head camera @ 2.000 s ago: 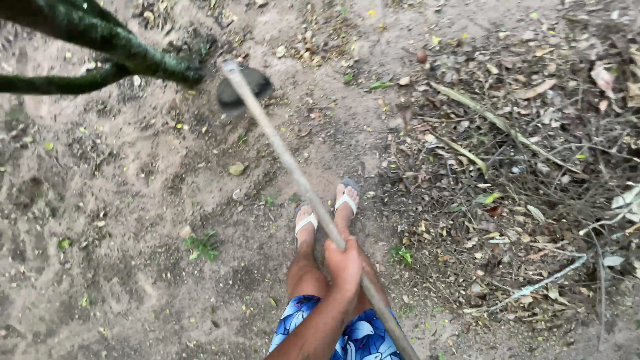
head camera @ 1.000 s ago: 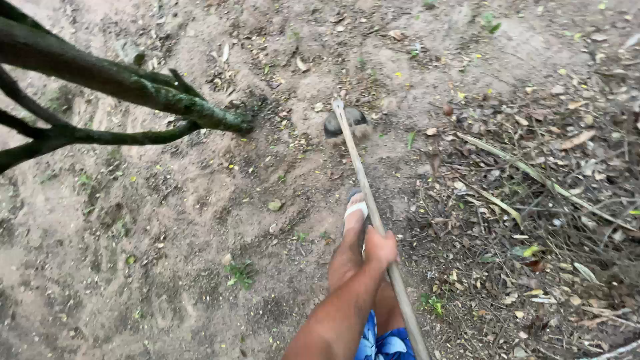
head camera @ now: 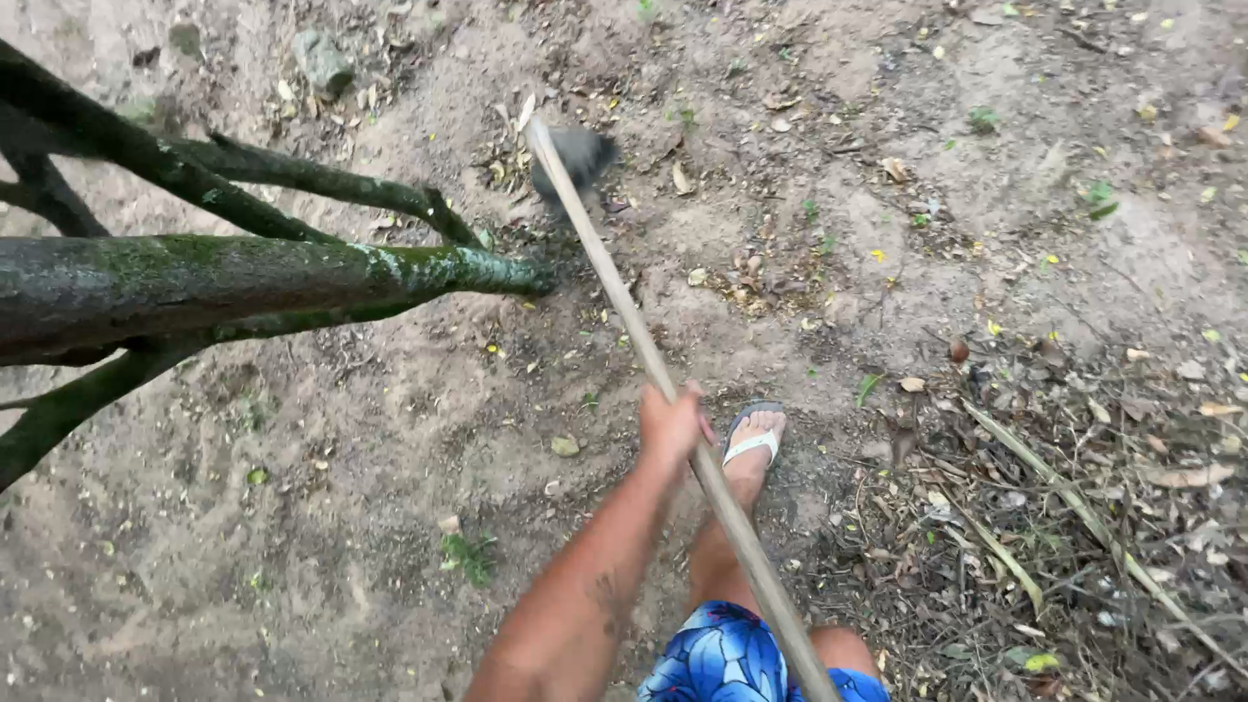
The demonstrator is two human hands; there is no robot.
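Note:
My left hand (head camera: 673,426) is closed around the middle of a long wooden handle (head camera: 624,302). The handle slants from the bottom edge of the view up to the left. At its far end is a dark, blurred tool head (head camera: 577,161), apparently a hoe blade, low over the soil beside the tree's base. A few dry leaves lie around that end. The handle's near end runs out of the bottom of the view, and my right hand is not visible. One foot in a white-strapped flip-flop (head camera: 756,439) stands right of the handle.
A mossy tree trunk (head camera: 292,278) with several branches reaches in from the left. A grey stone (head camera: 323,62) lies at the upper left. Dry leaves and twigs (head camera: 985,546) are heaped at the lower right, with a long pale stalk (head camera: 1063,492) across them.
The tool head has moved from in front of my feet to near the tree's base, among dry leaves. My left hand keeps its hold on the handle. The view has shifted forward.

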